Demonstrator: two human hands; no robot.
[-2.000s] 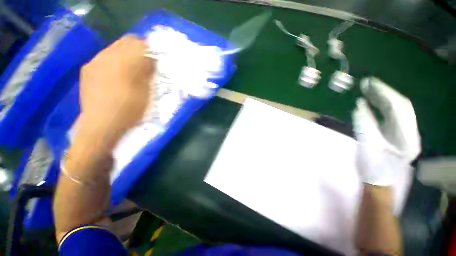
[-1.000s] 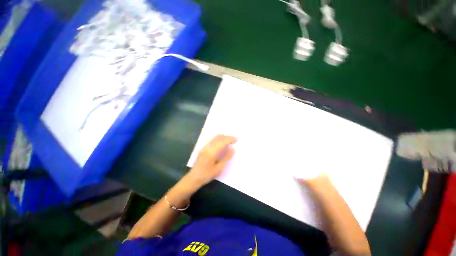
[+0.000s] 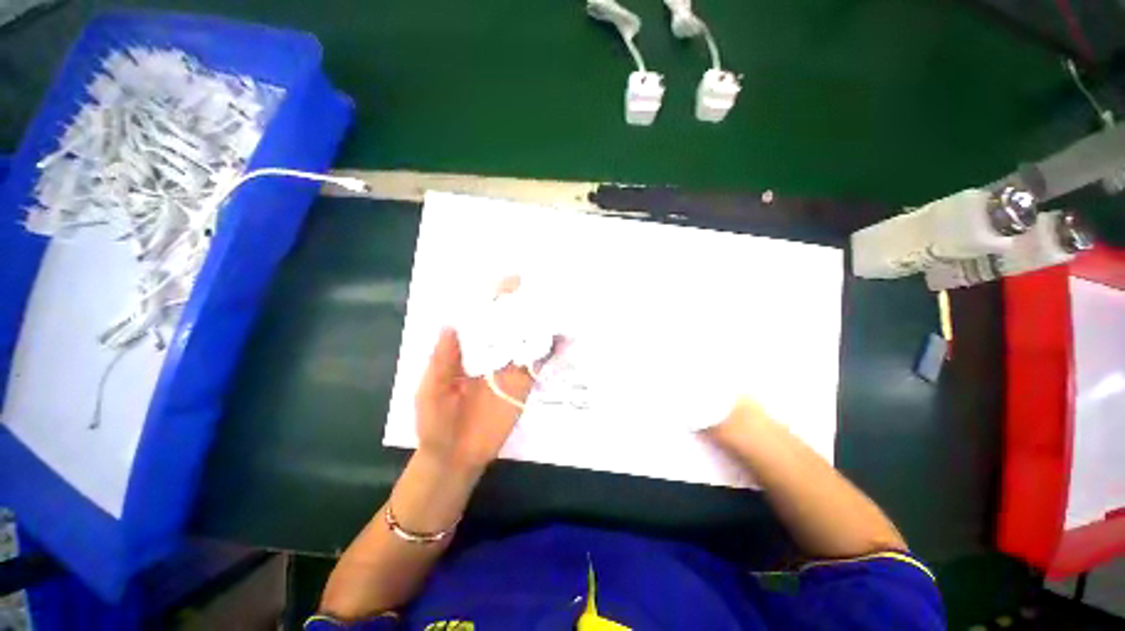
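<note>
My bare left hand [image 3: 466,397], with a bracelet at the wrist, is palm up over the left part of the white sheet [image 3: 771,296]. It holds a white power adapter [image 3: 508,333] with a thin white cord looping below it. The adapter's outline is washed out by glare. My right hand [image 3: 706,417] wears a white glove that blends into the sheet; only the bare wrist and forearm show clearly, and its fingers cannot be made out.
A blue bin [image 3: 234,358] at left holds heaped white cords, one hanging over its rim. Two adapters [image 3: 643,99] with cords lie on the green conveyor belt [image 3: 494,99]. At right are two whitish bottles [image 3: 919,240], a small brush [image 3: 933,355] and a red bin [image 3: 1030,419].
The view has shifted so the red bin and bottles show more. My left hand has turned palm up and now visibly holds an adapter. My right forearm is still over the sheet's right part.
</note>
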